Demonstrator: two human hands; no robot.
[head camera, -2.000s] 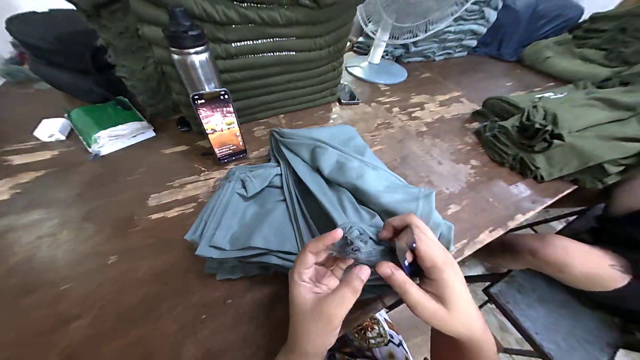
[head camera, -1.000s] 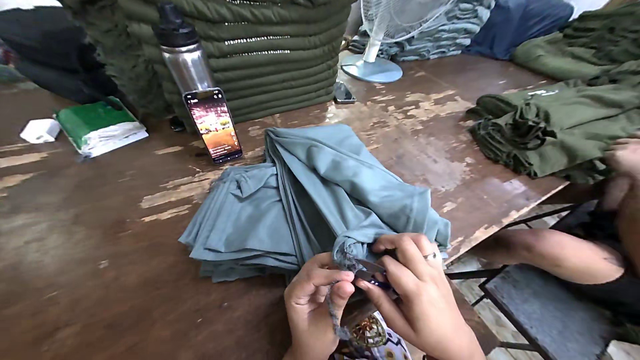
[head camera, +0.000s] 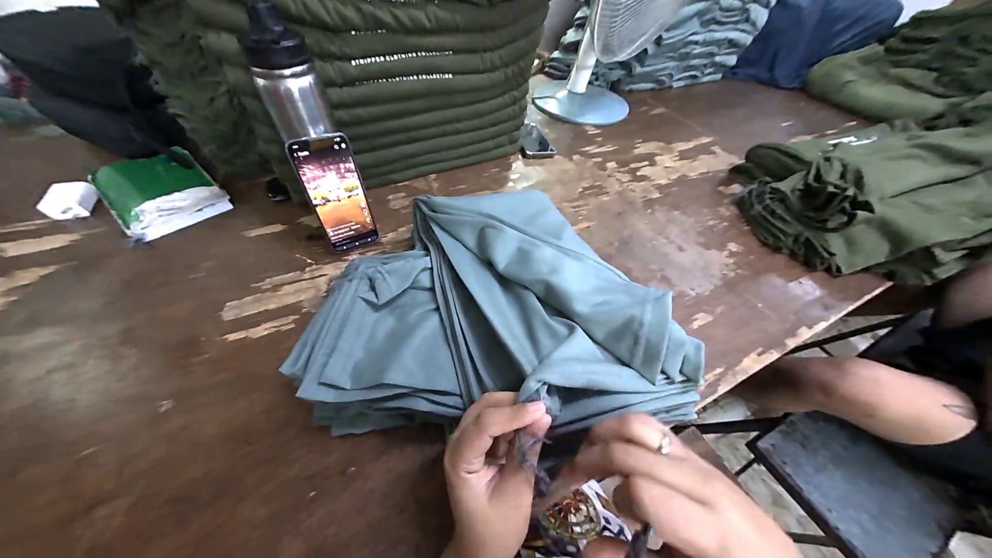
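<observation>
A stack of blue-grey fabric garments (head camera: 387, 333) lies fanned on the worn wooden table, its near edge over my hands. My left hand (head camera: 496, 465) pinches a gathered edge of the top piece between thumb and fingers, where dark loose threads hang. Close on its right, my right hand (head camera: 659, 488), with a ring on one finger, is blurred and curled around a small dark tool, mostly hidden; its kind cannot be told. Patterned cloth (head camera: 577, 515) shows below and between my hands.
A phone (head camera: 335, 190) leans on a steel bottle (head camera: 291, 97) before stacked dark green garments (head camera: 434, 101). A green packet (head camera: 159, 190), a small white block (head camera: 67, 200), another phone (head camera: 536, 142) and a fan (head camera: 581, 101) stand around. At right are green garments (head camera: 891, 194), a person's leg (head camera: 860, 395) and a stool (head camera: 860, 480).
The bunched fabric end held up between both hands two seconds ago is now lower, pinched by my left hand. My right hand has moved down and slightly away from my left. The other person's hand has left the green garments.
</observation>
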